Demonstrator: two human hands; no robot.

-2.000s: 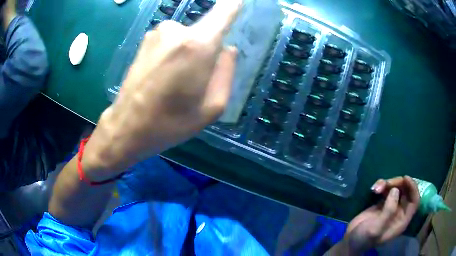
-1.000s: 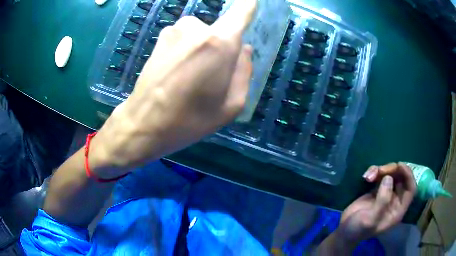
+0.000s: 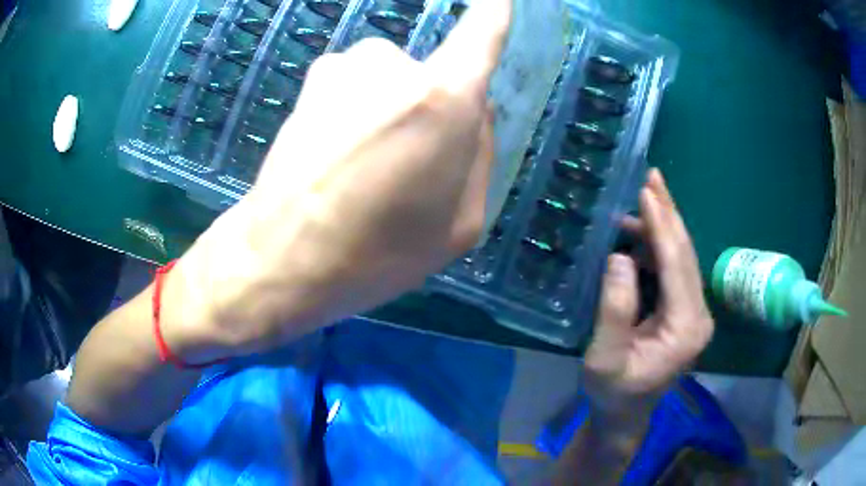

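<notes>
A large clear blister tray (image 3: 646, 123) lies on the green mat, with rows of small dark parts, some with green glints. My left hand (image 3: 380, 180), with a red cord at the wrist, holds a pale grey-green card (image 3: 524, 104) over the middle columns and hides part of the tray. My right hand (image 3: 655, 294) is at the tray's lower right edge, fingers apart and holding nothing visible. A green glue bottle (image 3: 755, 283) with a pointed nozzle lies on its side to the right of my right hand.
Two white oval pieces lie at the left, one lower (image 3: 65, 123) and one at the top edge (image 3: 121, 11). A small shiny scrap (image 3: 144, 233) lies near the left table edge. Brown cardboard (image 3: 840, 285) stands at the right. A blue object (image 3: 698, 432) is below the table edge.
My left hand and the card have moved right across the tray columns. My right hand has moved from beside the bottle to the tray's right edge. The view has shifted, and the neighbour's sleeve has left it.
</notes>
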